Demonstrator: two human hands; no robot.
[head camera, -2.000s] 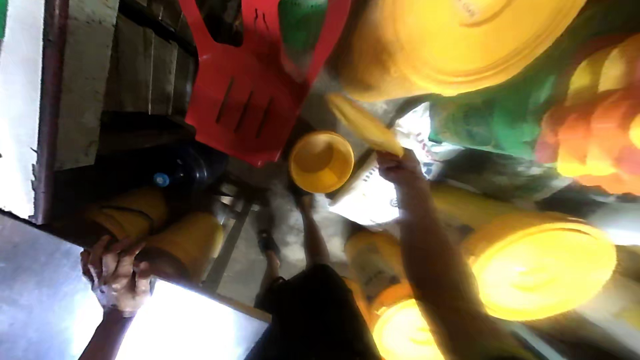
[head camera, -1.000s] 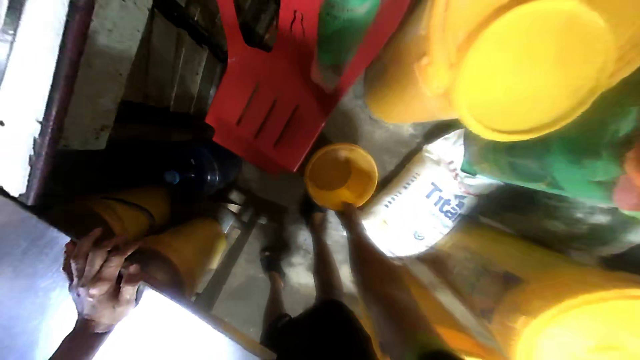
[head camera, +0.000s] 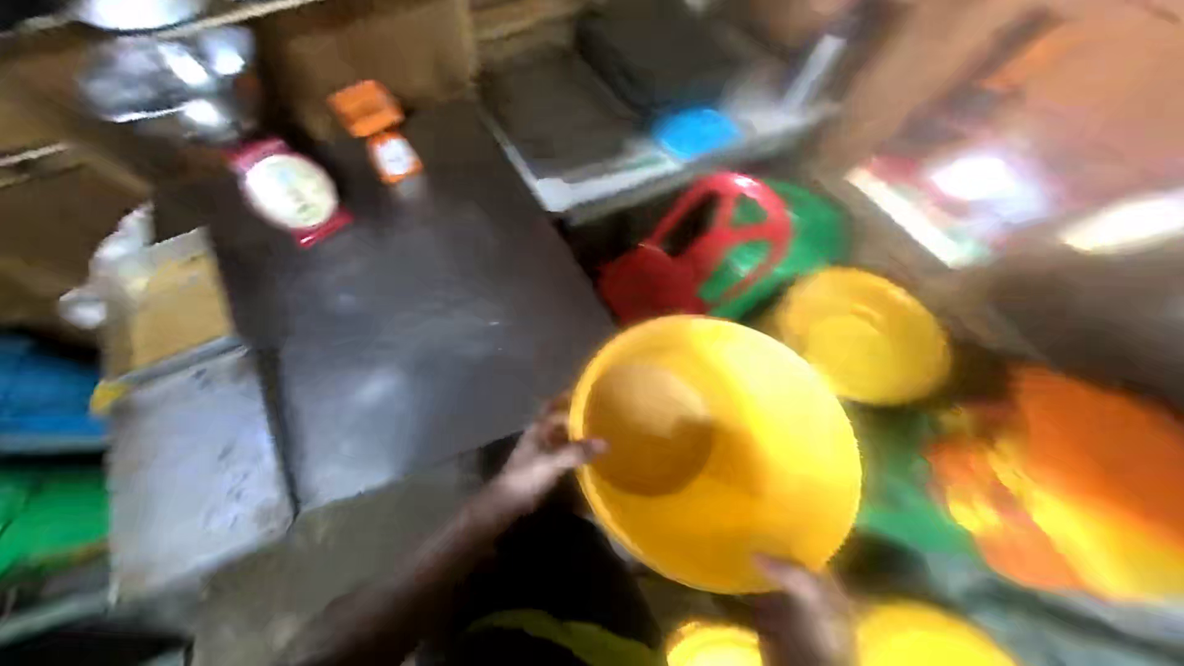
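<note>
A yellow plastic bucket (head camera: 786, 462) is held up in front of my body, its open mouth toward the camera. On its left rim is my left hand (head camera: 546, 453), thumb over the edge. The lower right rim is gripped by my right hand (head camera: 805, 601), which is blurred. Something brownish and round shows inside the bucket at the left; whether it is the contents or the bottom I cannot tell.
Left of the bucket is a dark tabletop (head camera: 435, 305) with a red dial scale (head camera: 291, 191). A red plastic chair (head camera: 721, 240) stands beyond the bucket, near a yellow lid (head camera: 862, 335). Orange and yellow items (head camera: 1064, 490) lie at the right.
The view has swung up to the table. My left hand has left the metal surface for the bucket rim. Both hands now hold a yellow bucket, where my right hand alone reached down to one before.
</note>
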